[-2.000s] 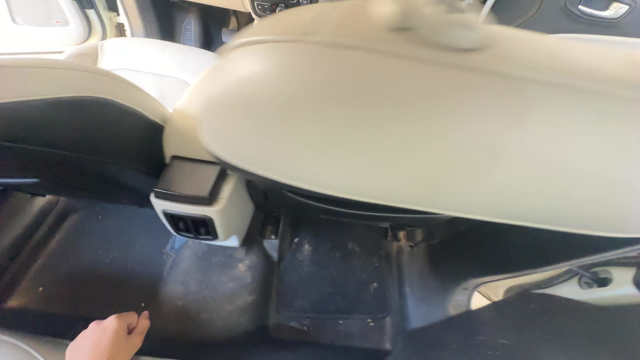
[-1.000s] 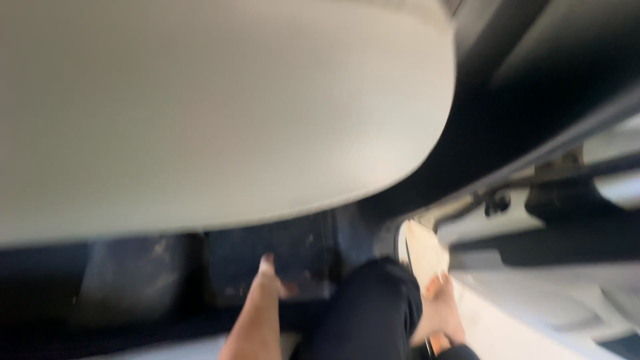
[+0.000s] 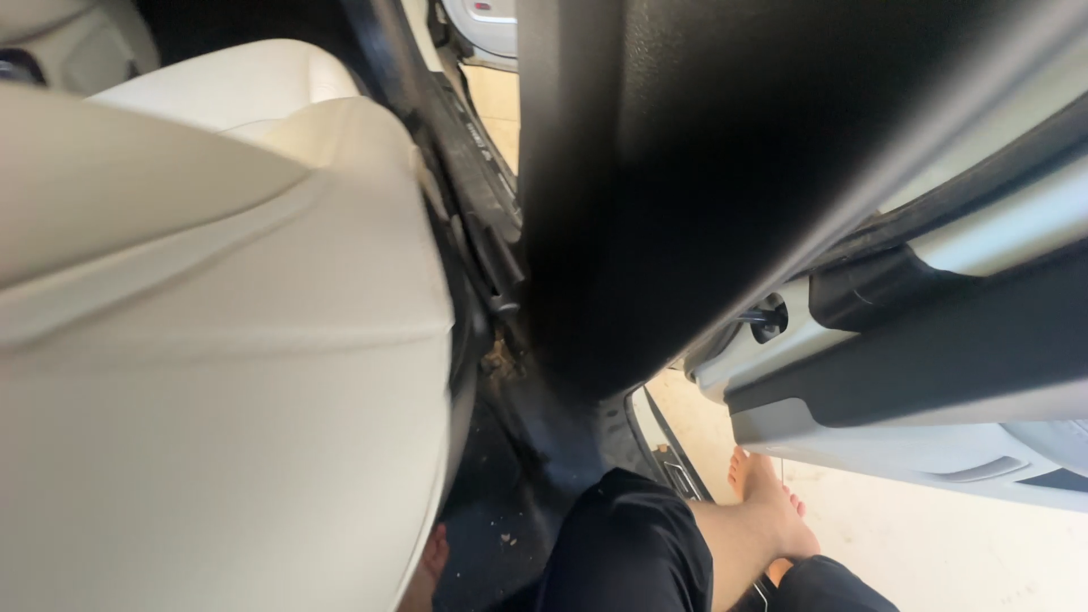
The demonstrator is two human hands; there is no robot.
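Note:
My left hand (image 3: 433, 551) shows only in part at the bottom, behind the edge of a cream car seat back (image 3: 229, 450). It is low over the dark floor mat (image 3: 489, 484), where small pale crumbs (image 3: 507, 540) lie. Whether its fingers touch or hold anything is hidden. My right hand is out of the frame. A knee in dark trousers (image 3: 633, 544) is bent to the right of the mat, and bare feet (image 3: 765, 489) show beyond the door sill.
A black pillar trim (image 3: 629, 212) runs down the middle. At the right stands an open car door (image 3: 918, 365) with a dark panel. The door sill (image 3: 671, 459) borders a pale tiled floor (image 3: 901, 544). Another cream seat (image 3: 246, 81) is at the upper left.
The view has swung far to the right, onto the pillar and open door. My left hand, in plain sight earlier, is now largely covered by the seat back.

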